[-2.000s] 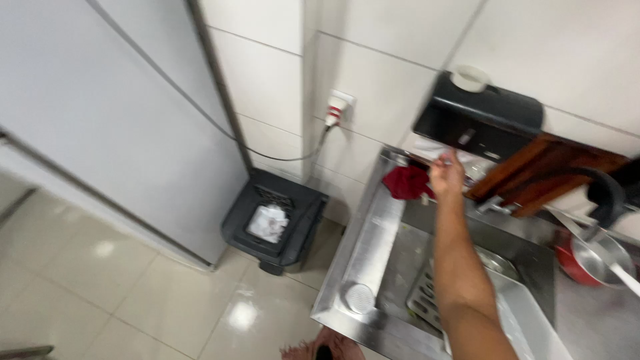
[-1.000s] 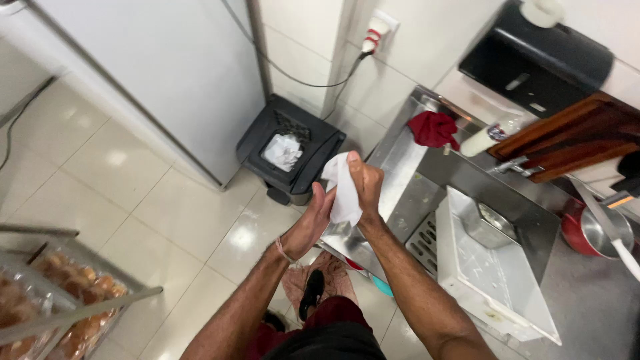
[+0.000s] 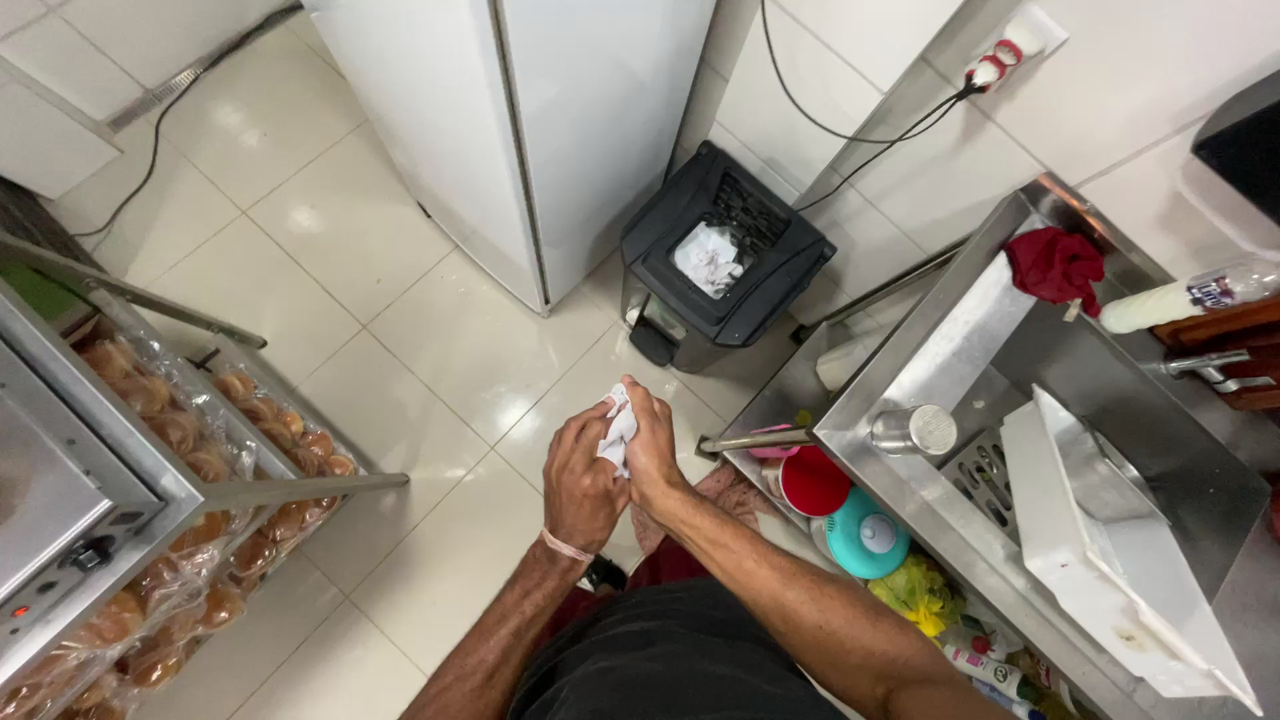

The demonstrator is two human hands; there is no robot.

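A crumpled white paper towel [image 3: 617, 432] is pressed between my two hands, over the tiled floor. My left hand [image 3: 583, 478], with a pale band at the wrist, has its fingers curled against the paper from the left. From the right, my right hand [image 3: 650, 440] closes around it, thumb on top. Beyond my hands stands a dark trash bin [image 3: 765, 300] with crumpled white paper [image 3: 710, 258] in its opening. The paper hides parts of both palms.
At right is a steel sink [image 3: 905, 375] with a white plastic tray [image 3: 1110, 590], a metal shaker [image 3: 915, 430] and a red cloth [image 3: 1055, 265]. A white refrigerator [image 3: 590, 120] stands ahead. Bagged bread buns [image 3: 170, 430] fill a rack at left. Buckets and bottles sit under the sink.
Two seconds ago one hand reached to the black dispenser above the sink. A second ago both hands held the paper, more spread out; now it is crumpled between them. The view has swung left.
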